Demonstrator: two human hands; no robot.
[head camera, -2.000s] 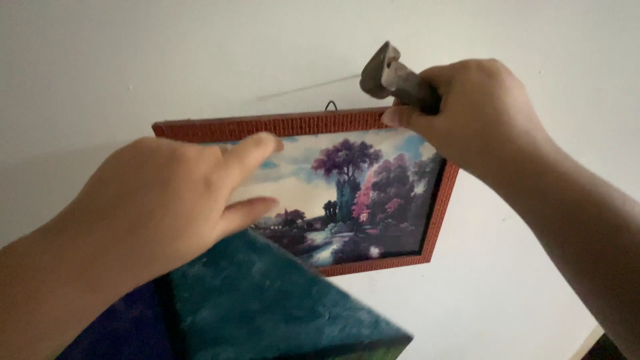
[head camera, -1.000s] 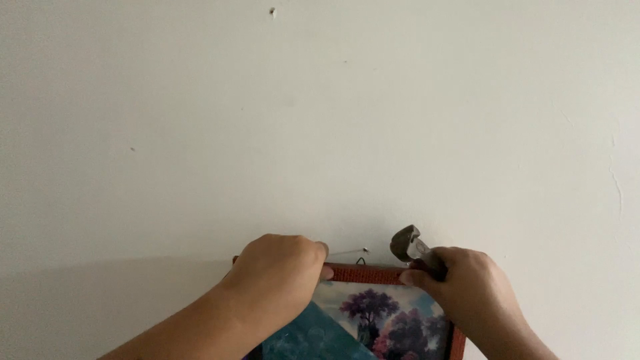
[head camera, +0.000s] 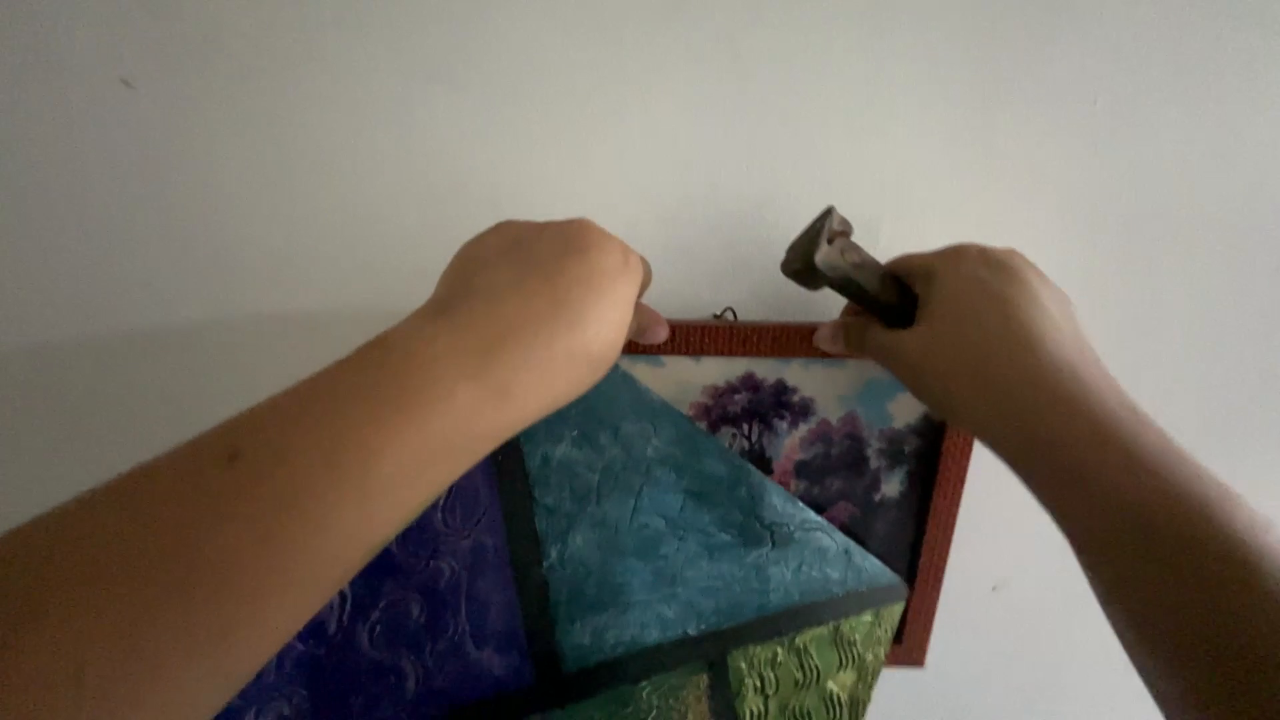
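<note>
My left hand (head camera: 550, 300) grips the top edge of a red-framed landscape picture (head camera: 945, 540), its thumb on the front of the frame. My right hand (head camera: 985, 320) holds a metal tool, probably a hammer (head camera: 850, 268), its head up and to the left, while a fingertip also presses the frame's top edge. A small wire hanging loop (head camera: 725, 314) sticks up from the frame between both hands. A textured painted canvas (head camera: 680, 530) in teal, purple and green overlaps the lower left of the framed picture.
Behind everything is a pale wall (head camera: 400, 130) with a small dark mark (head camera: 127, 82) at the upper left and another (head camera: 995, 588) right of the frame.
My left hand has moved from over the picture's front to its top edge. My right hand still has the tool. The view has shifted.
</note>
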